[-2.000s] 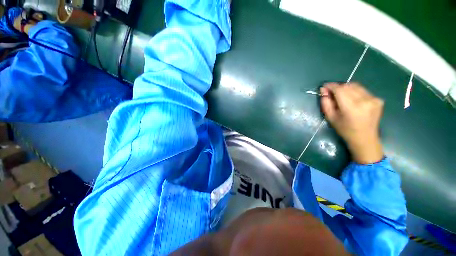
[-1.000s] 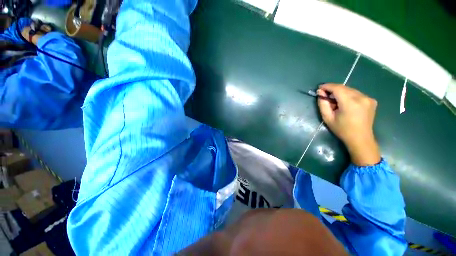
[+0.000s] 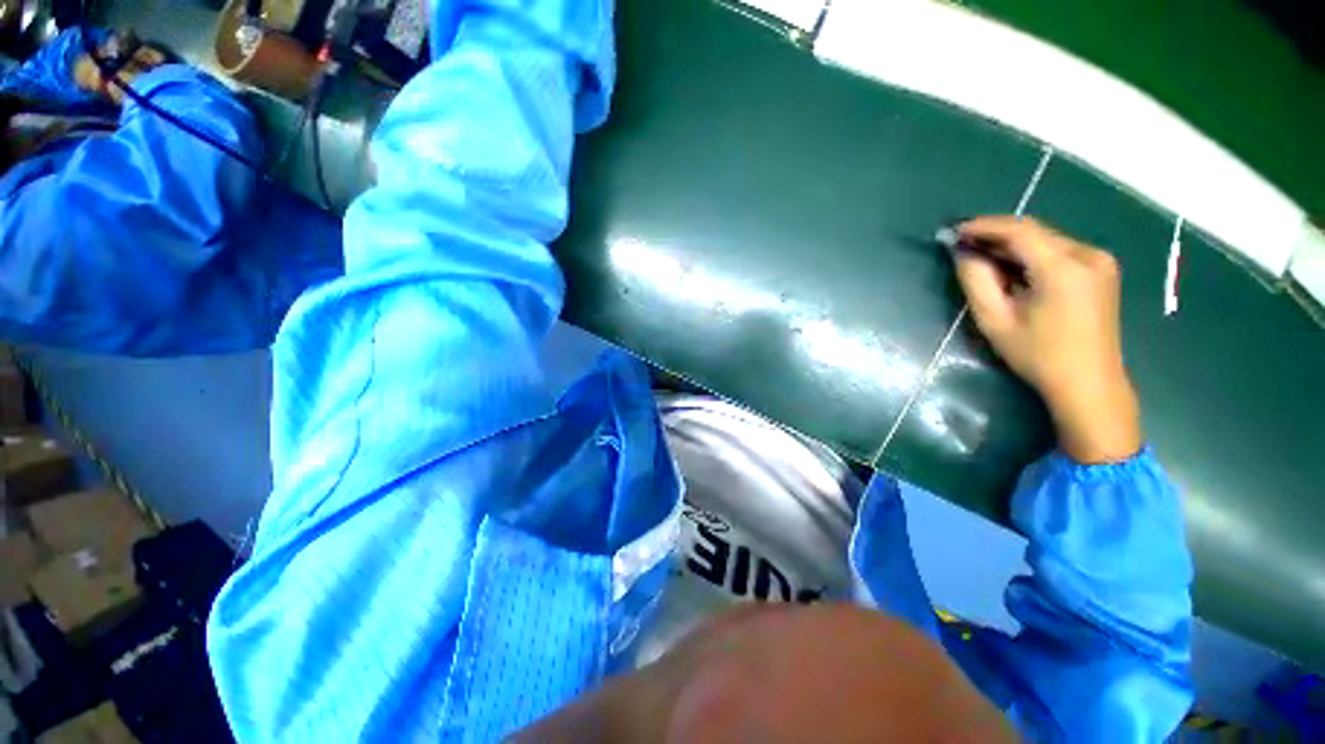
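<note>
My right hand [image 3: 1054,313] is bare and sits over the dark-green bench mat. Its fingers are closed on a slim dark tool [image 3: 952,236], perhaps tweezers. A small light, blurred end shows beyond the fingertips; the rest is hidden in the hand. My left arm, in a light-blue sleeve [image 3: 465,189], reaches up the picture, and my left hand is cut off by the top edge. No phone shows.
A white rail [image 3: 1046,102] runs along the bench's far side, with a green surface beyond. A thin white strip [image 3: 1173,269] hangs from it. At upper left are another person's blue sleeve [image 3: 131,218], cables and a tape roll [image 3: 262,55]. Boxes [image 3: 87,560] lie lower left.
The view has shifted slightly. My right hand has moved a little right and turned, so less of the tool shows. My left sleeve leans further right than one second ago.
</note>
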